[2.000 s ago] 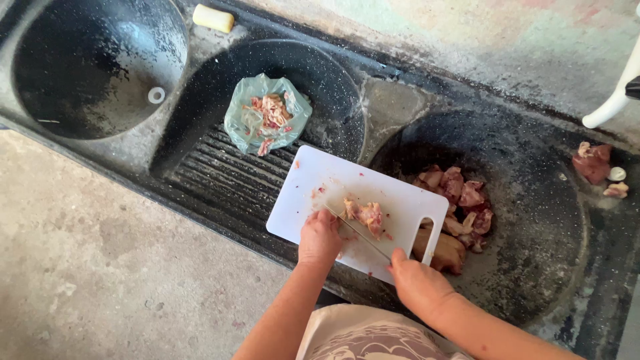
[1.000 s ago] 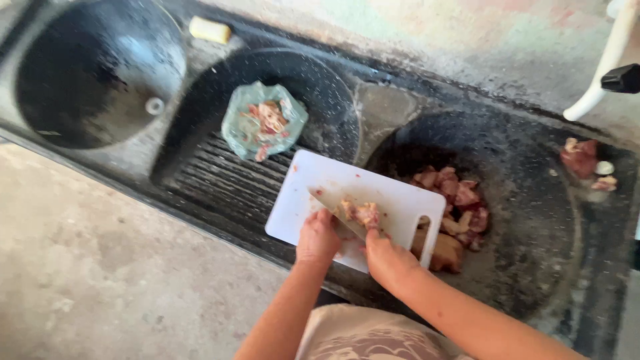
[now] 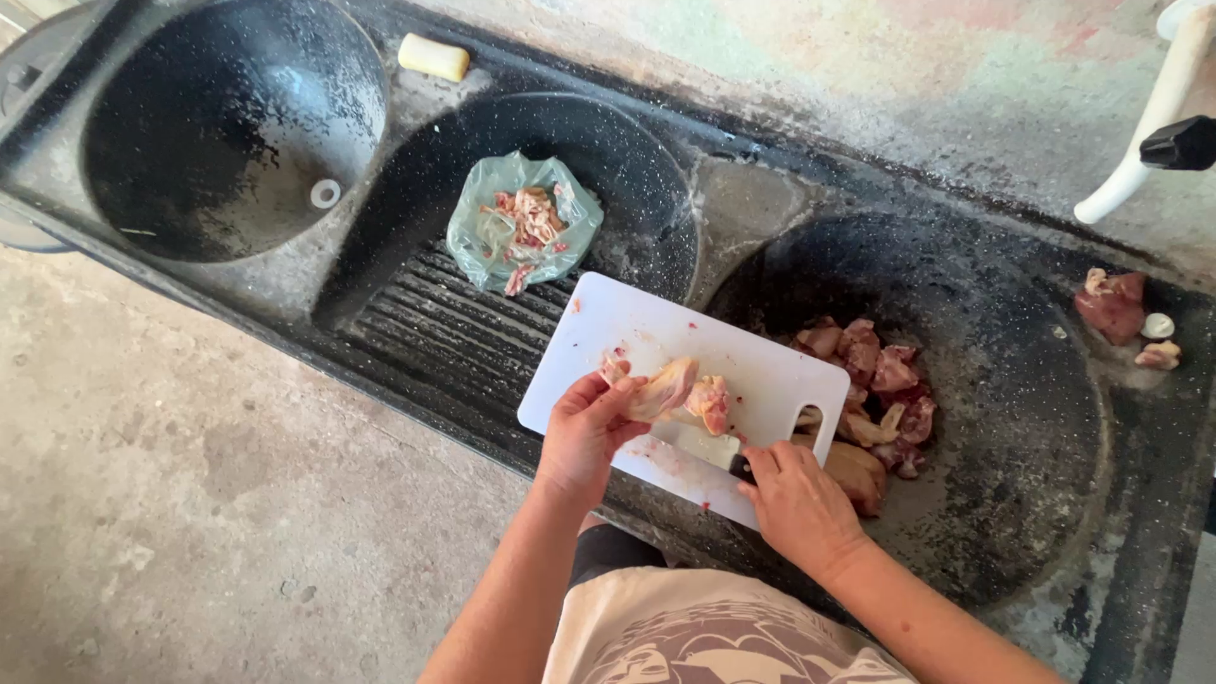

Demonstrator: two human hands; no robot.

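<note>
My left hand (image 3: 587, 437) pinches a piece of raw chicken (image 3: 665, 388) above a white plastic cutting board (image 3: 788, 370). Another raw chicken piece (image 3: 710, 404) lies on the board, just right of the held one. The black handle of a kitchen knife is in my right hand (image 3: 803, 499); its blade (image 3: 698, 444) rests low over the board, partly hidden behind my left fingers. Small red scraps dot the board. Beyond its upper left corner, a translucent green plastic bag (image 3: 465, 237) holds scraps of skin and meat (image 3: 532, 218).
Raw meat pieces (image 3: 893, 370) lie in the right basin (image 3: 1007, 456), partly behind the board. More meat (image 3: 1111, 306) and a white cap (image 3: 1157, 326) sit on the right rim. A yellow soap bar (image 3: 433, 57) is on the back ledge. A white tap pipe (image 3: 1140, 142) overhangs the right basin.
My left hand has risen from the board with a chicken piece in its fingers. My right hand has shifted right with the knife, whose blade now lies lower on the board.
</note>
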